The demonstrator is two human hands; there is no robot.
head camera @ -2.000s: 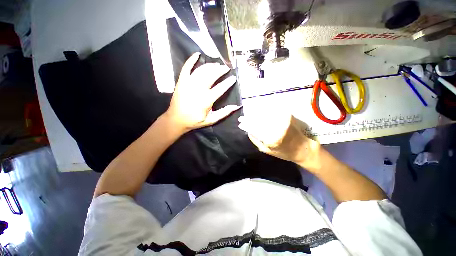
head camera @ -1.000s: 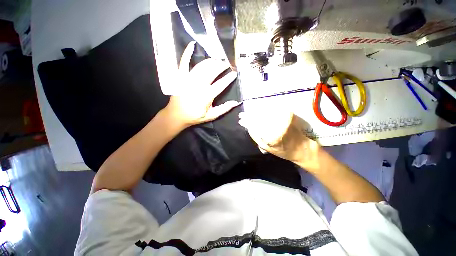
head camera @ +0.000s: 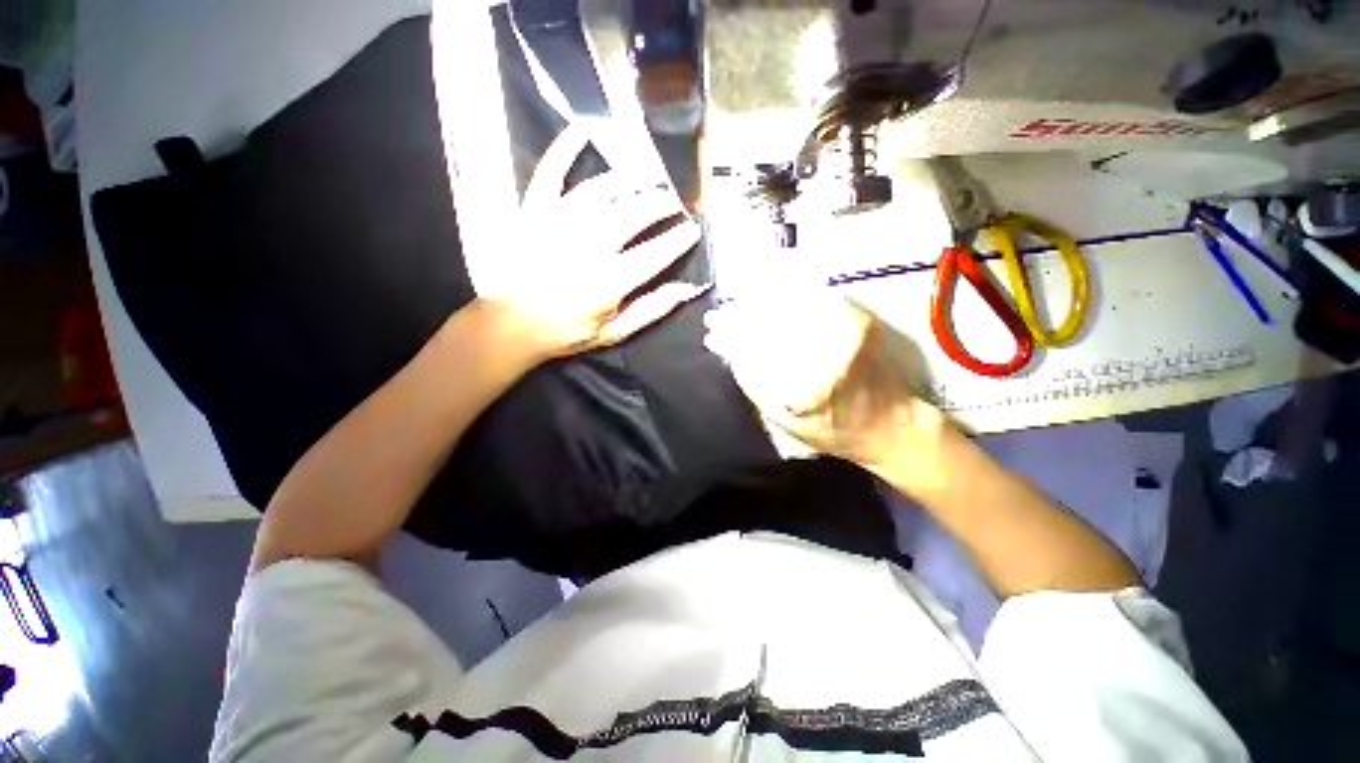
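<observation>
A black garment (head camera: 328,224) lies over the left of the white table and hangs over its near edge toward my lap. My left hand (head camera: 597,268) lies flat on it with fingers spread, beside the sewing machine's left end. My right hand (head camera: 806,350) is at the garment's right edge, fingers bent in and pinching that edge; the fingertips are washed out by glare. The cream sewing machine (head camera: 1044,75) stands above both hands. Its needle area is hard to make out in the glare.
Scissors with red and yellow handles (head camera: 984,313) lie right of my right hand. Blue pens (head camera: 1238,268) and small tools lie at the right table end. A printed ruler (head camera: 1104,376) runs along the near edge. Pale pieces (head camera: 1044,507) are below the table.
The garment and my left hand have shifted slightly left and up toward the machine. My right hand has moved up slightly, still at the garment's edge.
</observation>
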